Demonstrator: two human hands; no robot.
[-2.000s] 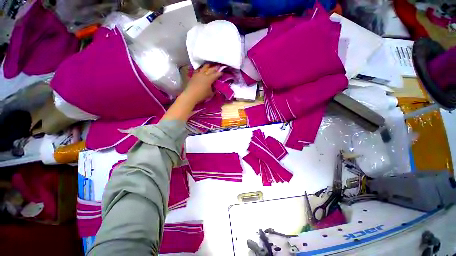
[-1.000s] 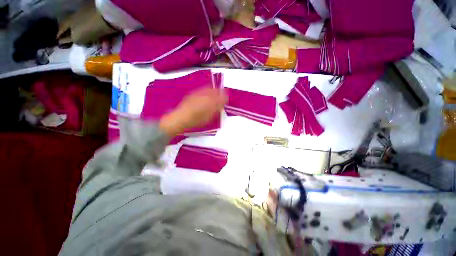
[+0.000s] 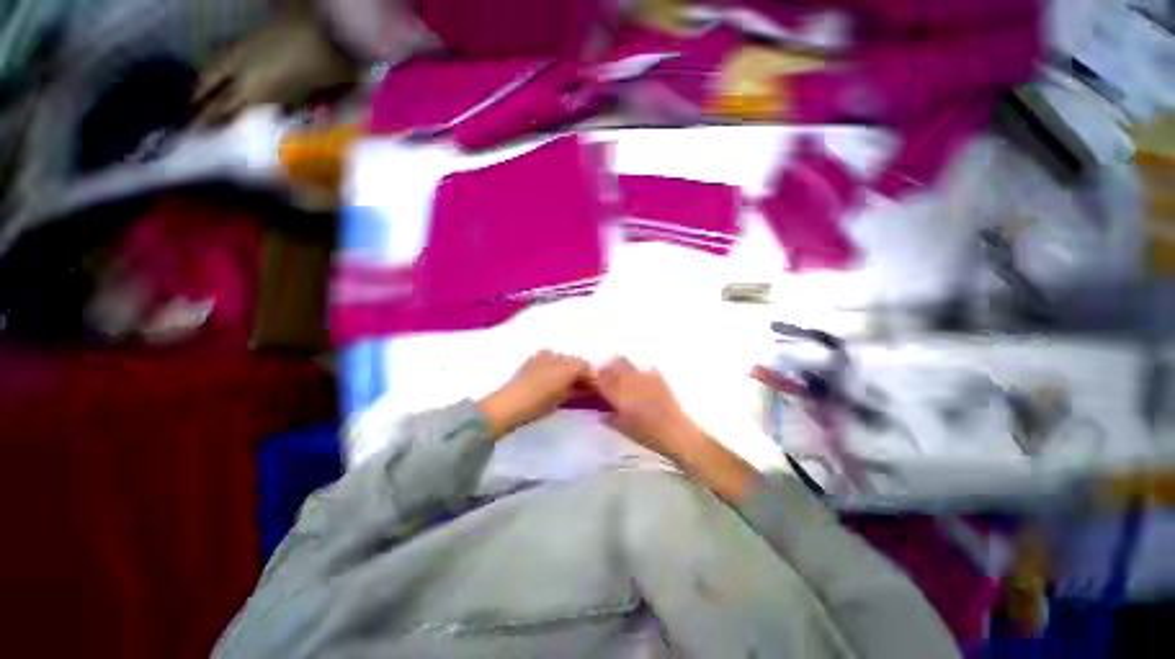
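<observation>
My left hand (image 3: pixel 543 389) and my right hand (image 3: pixel 640 404) are close together over the white table, near its front edge. They grip a small magenta piece (image 3: pixel 588 395) between them, mostly hidden by the fingers. A stack of large magenta panels (image 3: pixel 515 228) lies beyond my hands to the left. A smaller stack of magenta rectangles with white edges (image 3: pixel 678 210) lies beside it on the right. Fanned magenta strips (image 3: pixel 813 206) lie further right, blurred.
The white sewing machine head (image 3: pixel 979 425) stands to the right, blurred. More magenta pieces (image 3: pixel 479 93) are piled behind the table. Red cloth (image 3: pixel 142 502) is at the lower left. A blue basket (image 3: pixel 299 496) shows partly beside the table.
My left hand has moved from the magenta stacks towards me and met my right hand, which has come into clear view. The small stack near the front is now mostly hidden or gone. The view has shifted.
</observation>
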